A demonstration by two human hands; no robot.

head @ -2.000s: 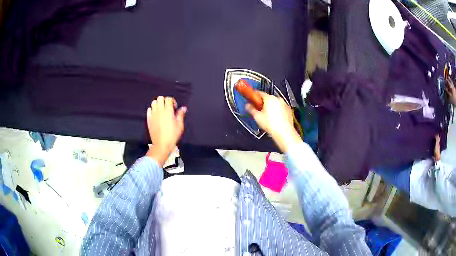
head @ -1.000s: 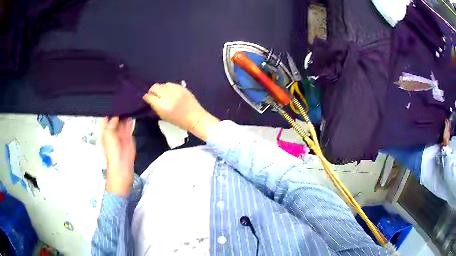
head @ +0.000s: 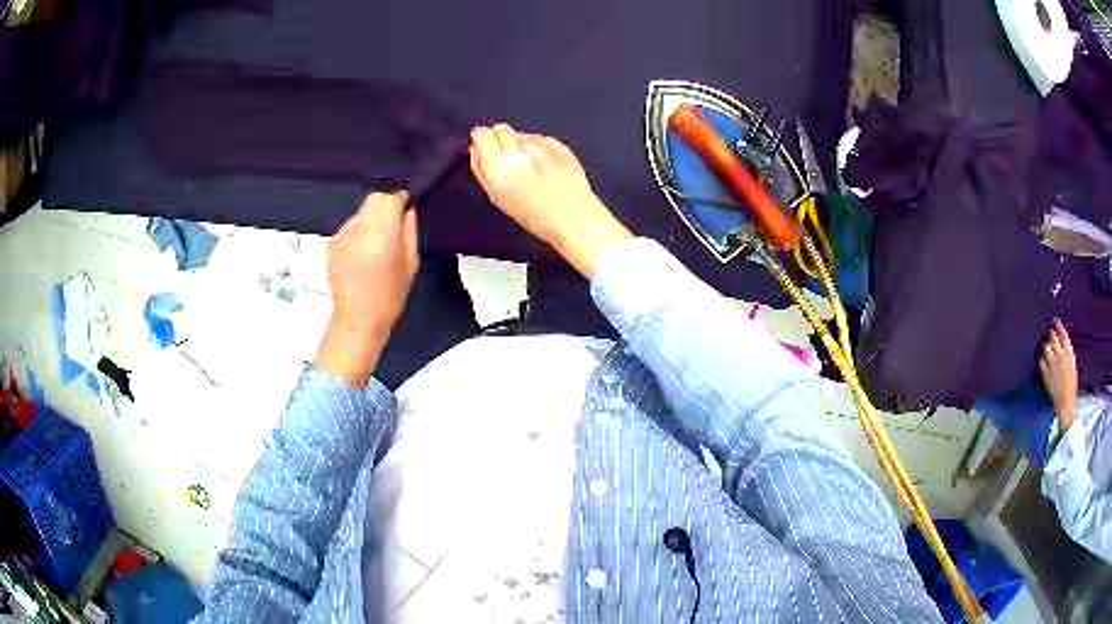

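Observation:
A dark plum garment piece (head: 281, 128) lies on the dark table cover (head: 537, 49), its right end lifted near the table's front edge. My left hand (head: 372, 262) pinches the near corner of that end. My right hand (head: 531, 177) pinches the far corner, so the end is stretched between both hands. The fingertips partly hide the cloth's edge. The steam iron (head: 732, 171), with blue top and orange-brown handle, rests on the cover to the right of my right hand, touched by neither hand.
Yellow-handled scissors (head: 815, 238) lie beside the iron. The yellow hose (head: 878, 439) runs to the lower right. Crumpled plum pieces (head: 951, 256) and a white roll (head: 1037, 37) lie on the right. Another person's hand (head: 1060, 366) shows there. A blue basket (head: 55, 482) stands lower left.
My right hand let go of the iron and moved left to the garment piece. My left hand has risen to the cloth's corner and now grips it. The view has shifted left.

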